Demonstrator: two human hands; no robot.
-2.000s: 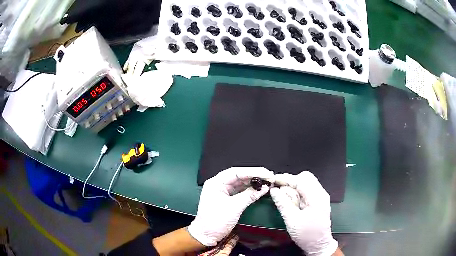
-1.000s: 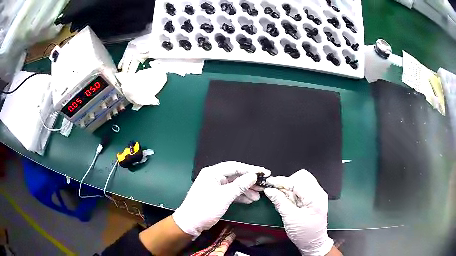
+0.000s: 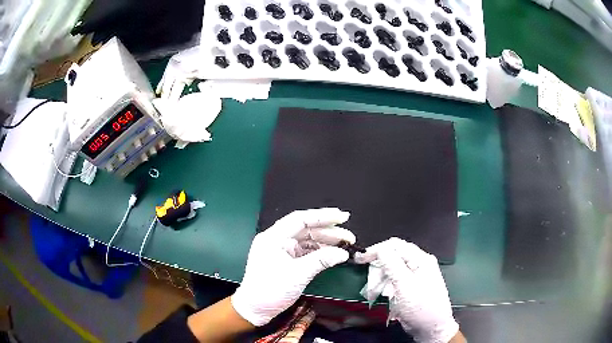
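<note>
A small glossy black unit [image 3: 351, 248] is held over the near edge of the black foam mat [image 3: 362, 167]. My left hand [image 3: 292, 264], in a white glove, holds it between thumb and fingers, with the upper fingers spread. My right hand [image 3: 409, 281], also gloved, meets the unit from the right with its fingertips. A white cleaning cloth [image 3: 376, 285] hangs from under the right fingers. The fingers partly hide the unit.
A white blister tray [image 3: 322, 75] with black units lies at the back. A power supply [image 3: 114, 127] with red digits and a yellow-and-black fixture [image 3: 174, 209] with white cables are on the left. A white bottle [image 3: 502, 80] and a second dark mat [image 3: 537, 201] are on the right.
My left upper fingers have spread and lifted off the unit. My right hand has lowered slightly and turned, and the cloth now hangs visibly below it. The unit stays between the hands.
</note>
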